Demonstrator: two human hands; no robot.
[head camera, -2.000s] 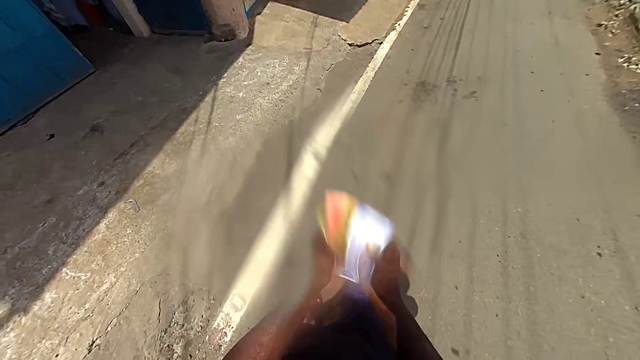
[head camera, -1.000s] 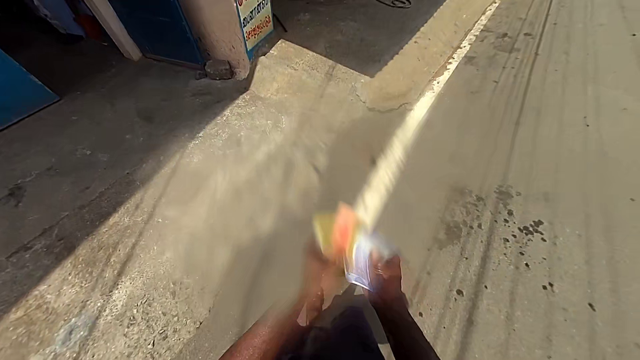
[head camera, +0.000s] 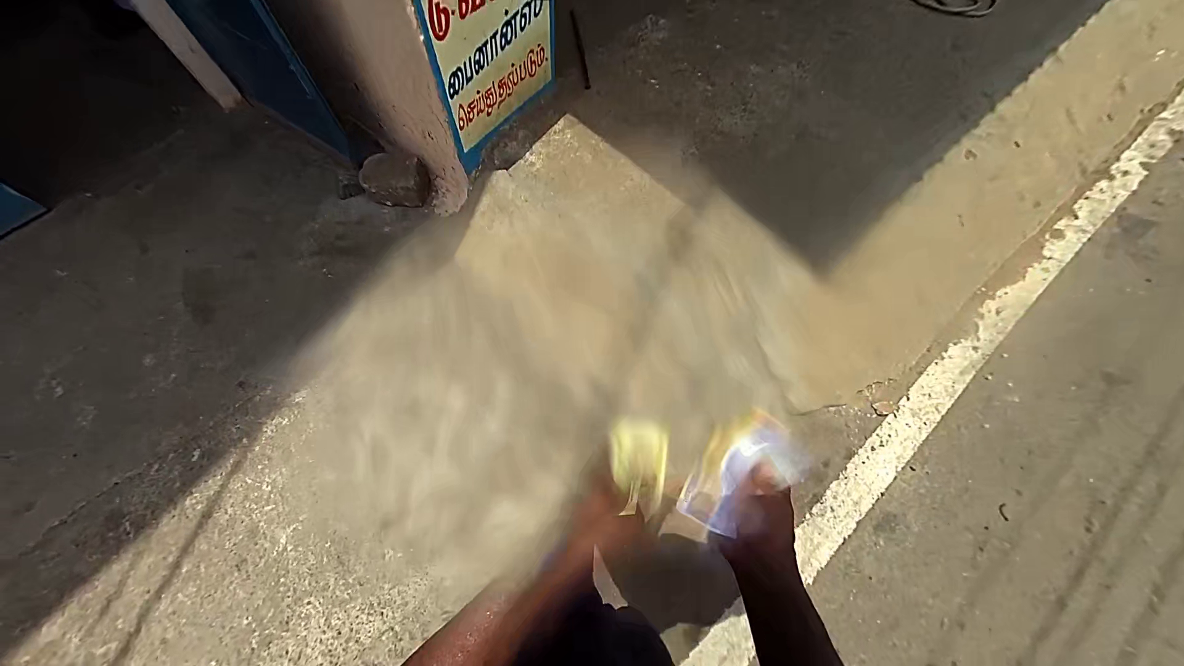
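Note:
Low in the head view, my left hand (head camera: 618, 518) grips a yellow-green paper packet (head camera: 638, 458), blurred by motion. Just to the right, my right hand (head camera: 766, 527) is closed on shiny packets (head camera: 726, 481), white and violet with some yellow and orange. A narrow gap parts the two hands' loads. What the packets contain cannot be made out, and most of my fingers are blurred or hidden. Both forearms reach up from the bottom edge, over the sunlit ground and my dark clothing.
A painted white road line (head camera: 934, 388) runs diagonally at the right, beside asphalt (head camera: 1045, 518). At upper left stand a pillar (head camera: 370, 74) with a lettered sign (head camera: 504, 69), a stone (head camera: 396, 179) at its foot, and a blue door (head camera: 268, 69). A dark coil (head camera: 957, 7) lies at the top.
My hands, close together before, are now apart, with the yellow-green packet in the left, separate from the others. The view has shifted toward the pillar and its sign.

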